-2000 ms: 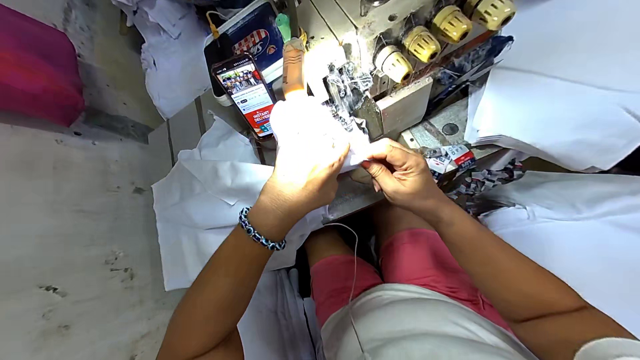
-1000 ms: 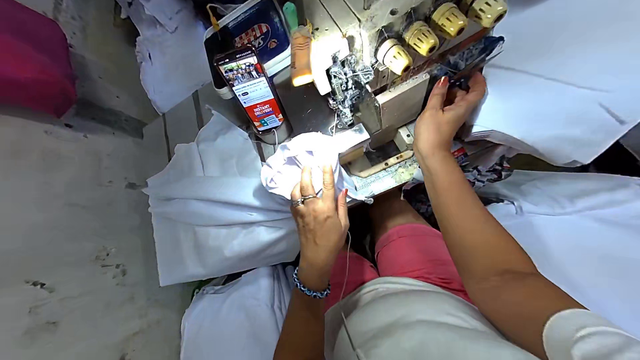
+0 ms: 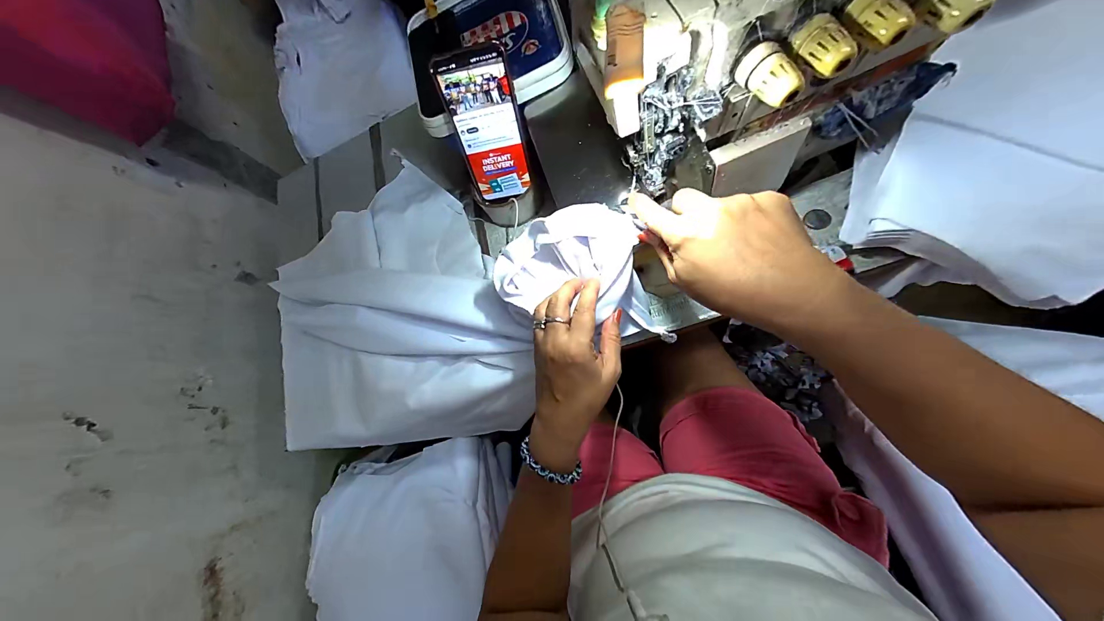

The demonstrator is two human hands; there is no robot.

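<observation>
A bunched white fabric piece (image 3: 561,254) lies at the front of an overlock sewing machine (image 3: 673,112), its folds gathered in a round heap. My left hand (image 3: 573,349) rests on the heap's near side, fingers bent over the cloth, a ring on one finger. At the heap's upper right edge, just below the needle area, my right hand (image 3: 733,241) has thumb and forefinger pinched together; something small and dark shows under the fingers, too hidden to name. More white cloth (image 3: 405,336) spreads over the table to the left.
A lit smartphone (image 3: 485,125) stands upright behind the heap, near a blue and white tub (image 3: 517,34). Yellow tension knobs (image 3: 768,73) line the machine. Stacked white fabric (image 3: 1009,172) lies right, and a white cable (image 3: 614,466) hangs over my lap.
My right hand has come from the machine's right side to the needle area. My left hand stays on the bunched cloth. Two seconds ago both hands were close together at the cloth.
</observation>
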